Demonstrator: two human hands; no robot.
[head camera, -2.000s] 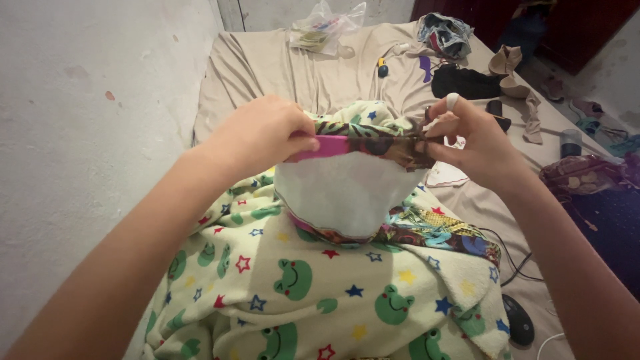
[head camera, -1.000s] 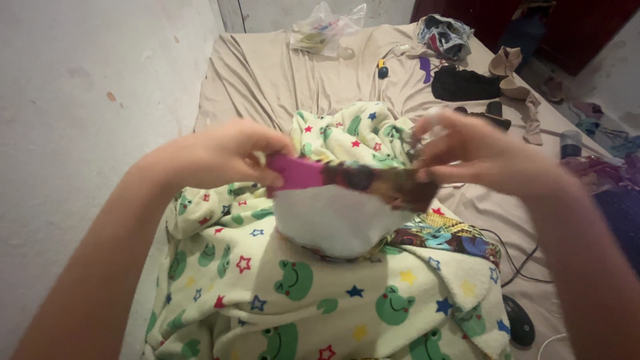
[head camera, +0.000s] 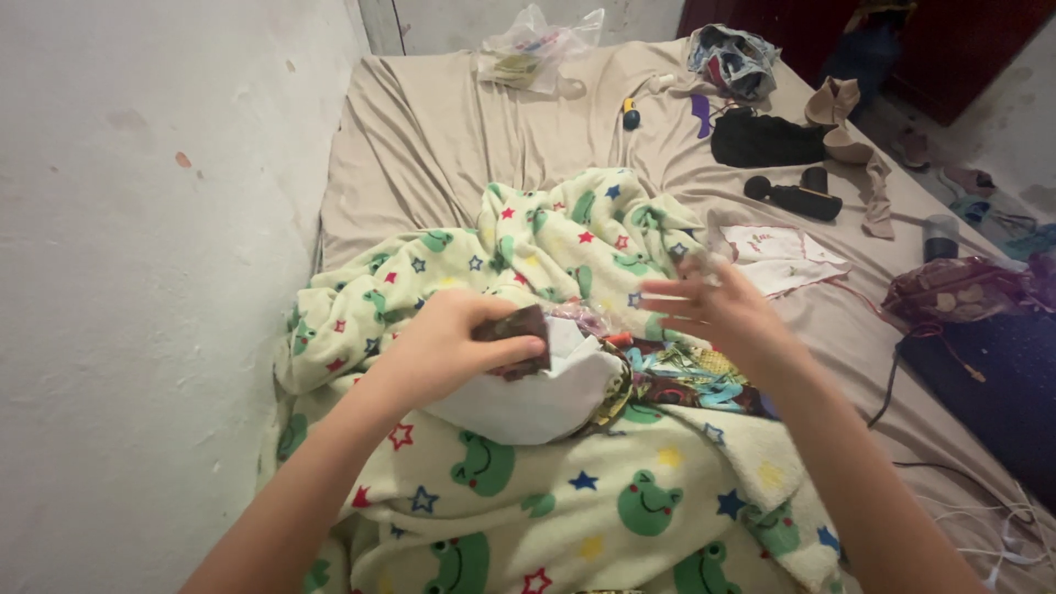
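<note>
My left hand (head camera: 462, 338) grips a dark brown, flat, folded piece (head camera: 513, 340) between thumb and fingers; its exact kind cannot be told. Under it lies a white rounded piece (head camera: 524, 408), perhaps cloth or paper, with a patterned dark and gold edge at its right. My right hand (head camera: 709, 309) is raised to the right with fingers apart, slightly blurred, and no held object shows. Between and below the hands a colourful patterned cloth (head camera: 693, 375) rests on the frog-print blanket (head camera: 569, 487). Clear crinkled plastic (head camera: 577, 315) and a small orange item (head camera: 617, 339) are beside the white piece.
A plastic bag (head camera: 532, 58) lies at the bed's far end. To the right are bundled denim (head camera: 733, 59), black cloth (head camera: 767, 139), a black massager-like device (head camera: 796, 198), an embroidered white cloth (head camera: 784, 257) and cables (head camera: 1002, 528). A wall (head camera: 165, 289) borders the left side.
Earlier both hands held a pink and dark patterned strip stretched above the white piece. My right hand has let go and is apart from it; the left hand has lowered with the dark piece.
</note>
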